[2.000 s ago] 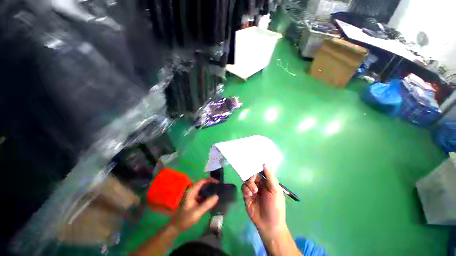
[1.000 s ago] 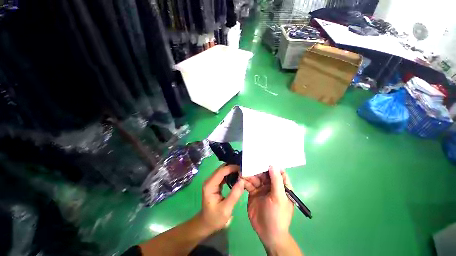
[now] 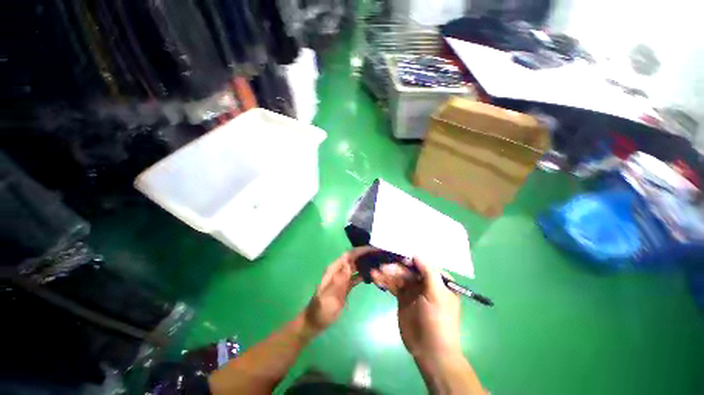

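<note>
A folded white paper sheet (image 3: 421,227) is held in front of me above the floor. My right hand (image 3: 428,308) grips its lower edge with the thumb on top. A dark pen (image 3: 468,292) sticks out to the right from the same hand. My left hand (image 3: 333,292) is beside it, fingers curved at a small dark object (image 3: 372,265) under the paper. The object is blurred and both hands seem to touch it, so I cannot tell which one holds it.
A white plastic tub (image 3: 286,185) stands ahead left, below hanging dark garments (image 3: 154,46). A brown carton (image 3: 478,154) and a filled bin (image 3: 413,112) stand ahead. A blue sack (image 3: 590,227) lies right, near a white worktable (image 3: 540,81). The floor is green.
The view has moved forward, so the tub and carton appear nearer. The dark object has passed from clear view in my left hand to under the paper between both hands.
</note>
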